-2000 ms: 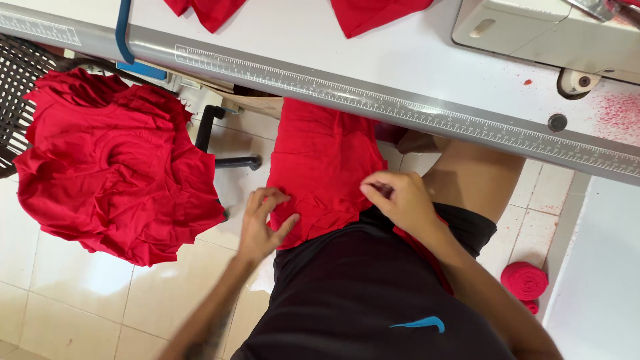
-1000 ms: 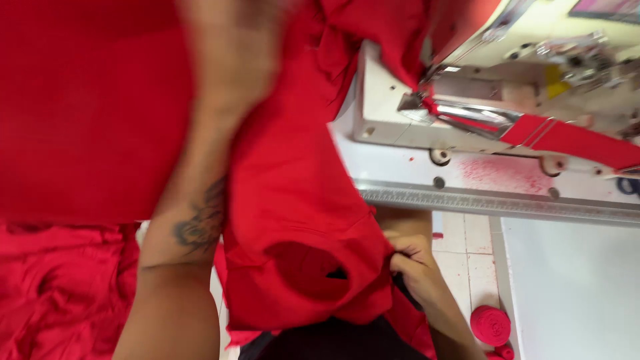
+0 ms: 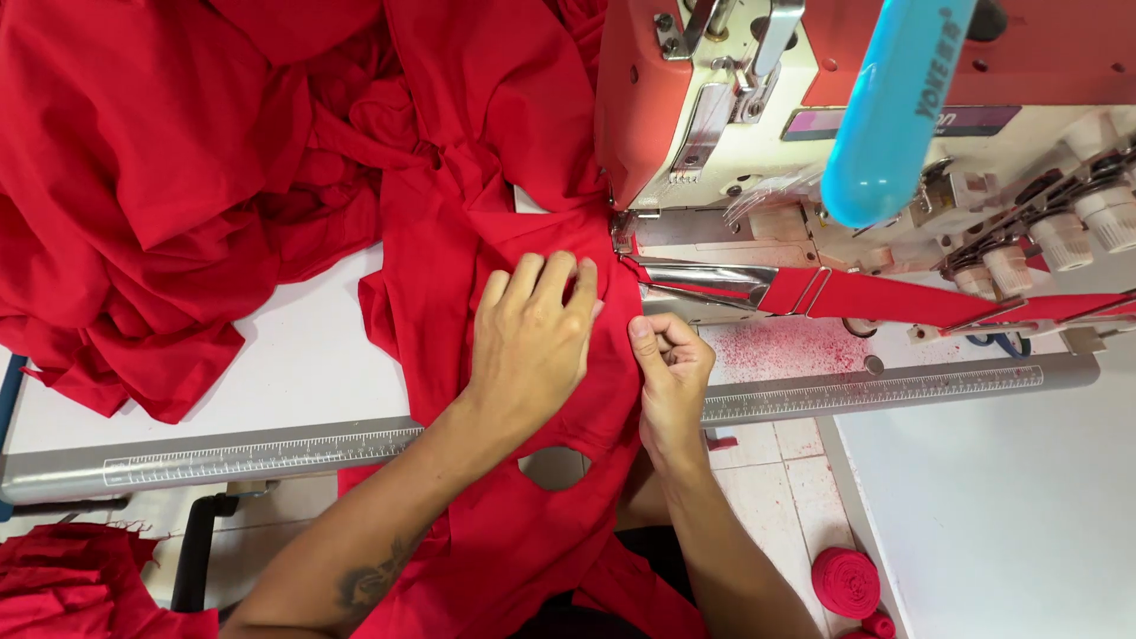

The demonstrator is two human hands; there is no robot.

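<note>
A red fabric garment (image 3: 532,524) runs from my lap over the table edge to the needle area of an industrial sewing machine (image 3: 657,115). My left hand (image 3: 537,333) rests palm down on the cloth, left of the presser foot (image 3: 625,232). With thumb and fingers, my right hand (image 3: 670,364) pinches the cloth's right edge, just below the metal binding folder (image 3: 710,280). A red fabric strip (image 3: 879,297) feeds through that folder from the right. A round opening in the garment shows near the table edge.
A large heap of red cloth (image 3: 160,177) covers the table's left part. A blue handle-like part (image 3: 887,115) hangs at upper right. The table edge carries a printed ruler (image 3: 870,388). Rolled red strip (image 3: 846,581) lies lower right; more red pieces (image 3: 80,586) are lower left.
Two seconds ago both hands were at red cloth on my lap; a second ago the garment was being lifted over the table. Now it lies at the machine, with both hands beside the folder.
</note>
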